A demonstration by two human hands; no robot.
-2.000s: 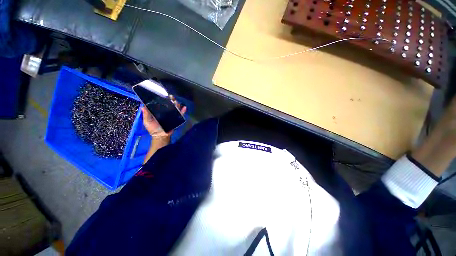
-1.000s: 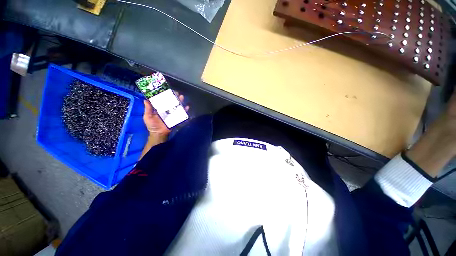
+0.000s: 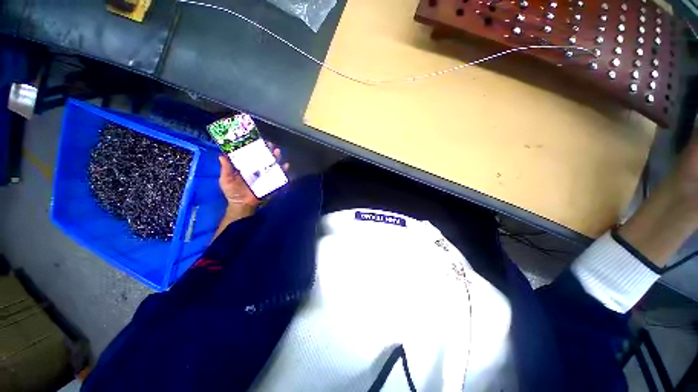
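My left hand (image 3: 237, 182) holds a mobile phone (image 3: 249, 155) with a lit screen, beside the blue bin. My right hand (image 3: 686, 184) is cut off by the right edge; only the wrist and part of the hand show, and its fingers are out of the picture. The reddish-brown drilled jig (image 3: 536, 46) lies tilted across the view at the upper right, with rows of bright silvery dots in its holes. A thin silvery solder wire (image 3: 367, 80) runs from the upper left over the tan board to the jig.
The tan wooden board (image 3: 459, 130) lies on the dark bench (image 3: 229, 65). A blue bin (image 3: 164, 264) with small dark metal parts stands below the bench at left. A clear plastic bag (image 3: 308, 11) and a yellow block (image 3: 128, 8) are at the top edge. A brown box (image 3: 30, 329) is lower left.
The phone screen, dark two seconds ago, is lit and shows a picture. The view has shifted slightly, so bench, jig and bin sit a little further left. My left hand still holds the phone.
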